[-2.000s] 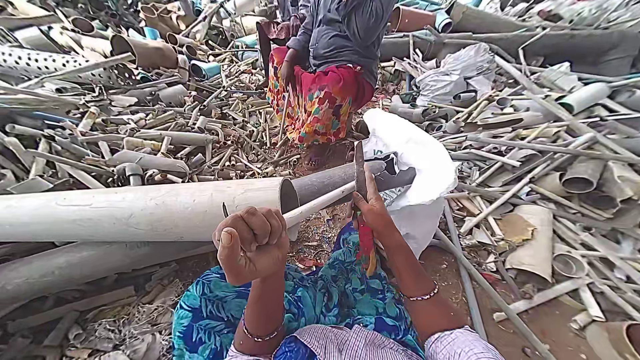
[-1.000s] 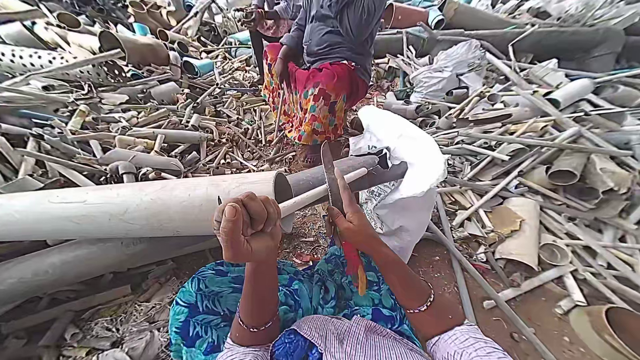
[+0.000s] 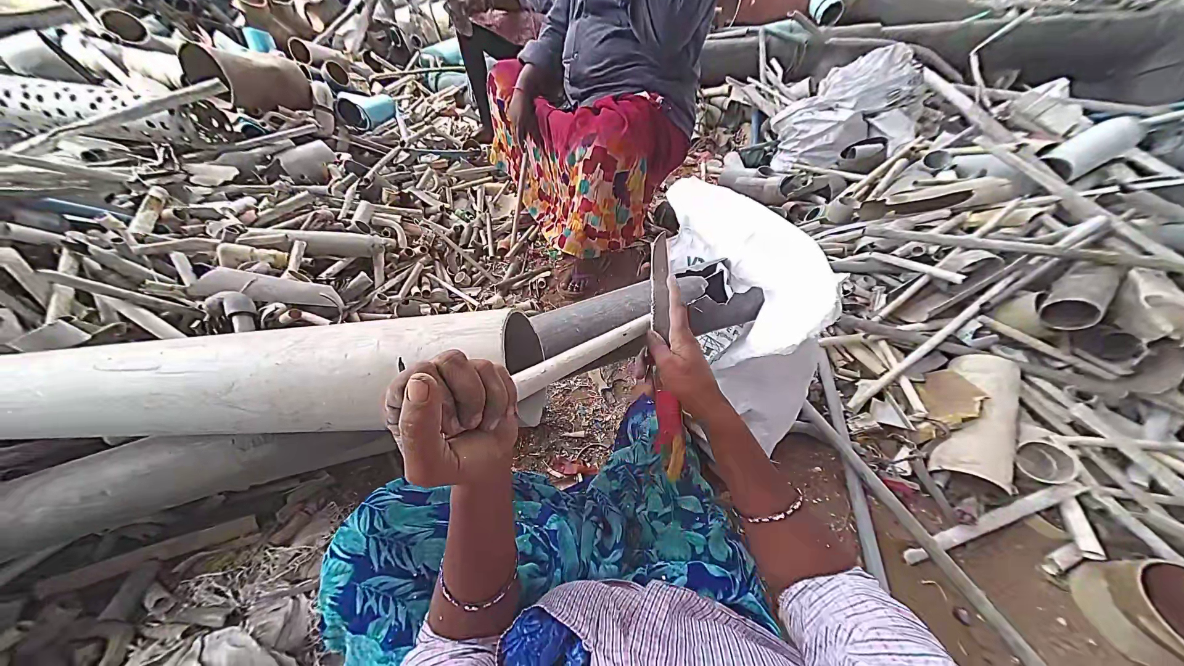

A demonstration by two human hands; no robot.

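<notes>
My left hand (image 3: 453,418) is closed in a fist around one end of a thin whitish plastic pipe (image 3: 587,351), in front of the mouth of a large pale pipe (image 3: 277,375). A small dark tip shows at the fist's left side. In my right hand (image 3: 683,365) is a long blade (image 3: 659,282), pointing up, with a red and orange wrapped handle (image 3: 668,435) hanging below. The blade crosses the far end of the thin pipe. Behind it, dark grey pipes (image 3: 601,314) reach to a white woven sack (image 3: 758,250).
A person (image 3: 601,129) in a grey top and red patterned skirt sits just beyond. Heaps of scrap pipes (image 3: 314,245) lie at the left, and more pipe pieces (image 3: 980,435) at the right. Another large pipe (image 3: 185,481) lies under the pale one.
The blade leaned to the left one second ago and stands nearly upright now. Both hands keep their holds on the pipe and the blade's handle.
</notes>
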